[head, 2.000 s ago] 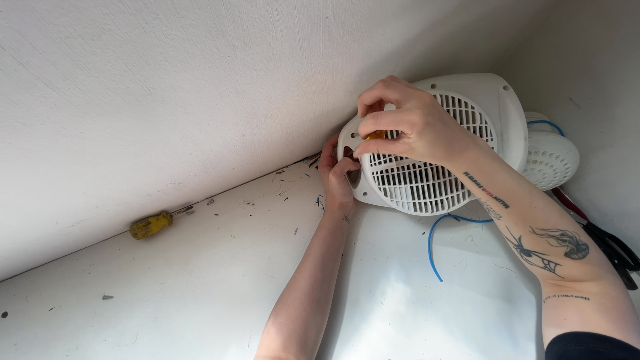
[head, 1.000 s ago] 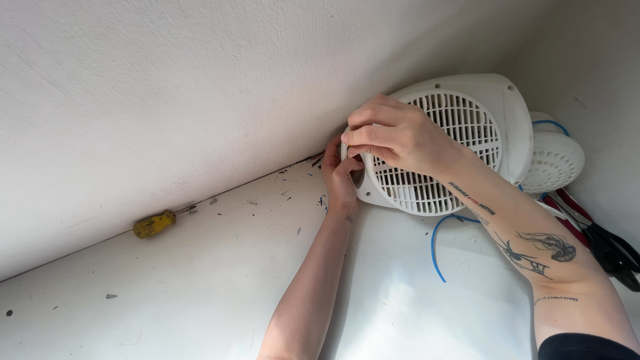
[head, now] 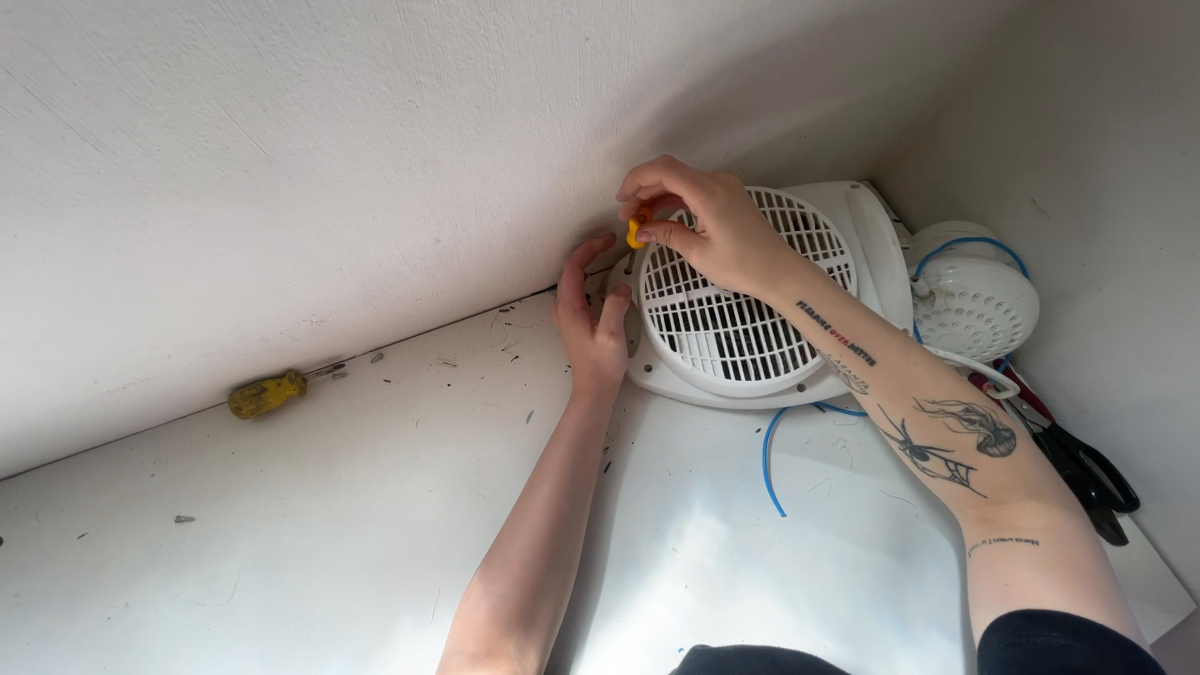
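A white plastic fan housing with a round slatted grille point(head: 750, 347) lies on the white surface against the wall. My right hand point(head: 698, 220) is above the grille's upper left, its thumb and fingers pinching a small screwdriver with a yellow-orange handle point(head: 635, 232). The shaft points down to a hole at the housing's left end. My left hand point(head: 595, 323) rests at that end, thumb and fingers spread around the edge; whether it grips the housing cannot be told. Blue wire point(head: 771, 469) comes out from under the housing.
A second screwdriver with a worn yellow handle point(head: 267, 395) lies by the wall at left. Right of the housing are a white round perforated part point(head: 980, 305), a white cable point(head: 975, 364) and black-handled scissors point(head: 1078, 469). Small dark debris point(head: 185, 518) dots the surface.
My right hand has lifted a little from the housing's left end, and the small screwdriver's handle and shaft now show. My left fingers have spread apart at the edge.
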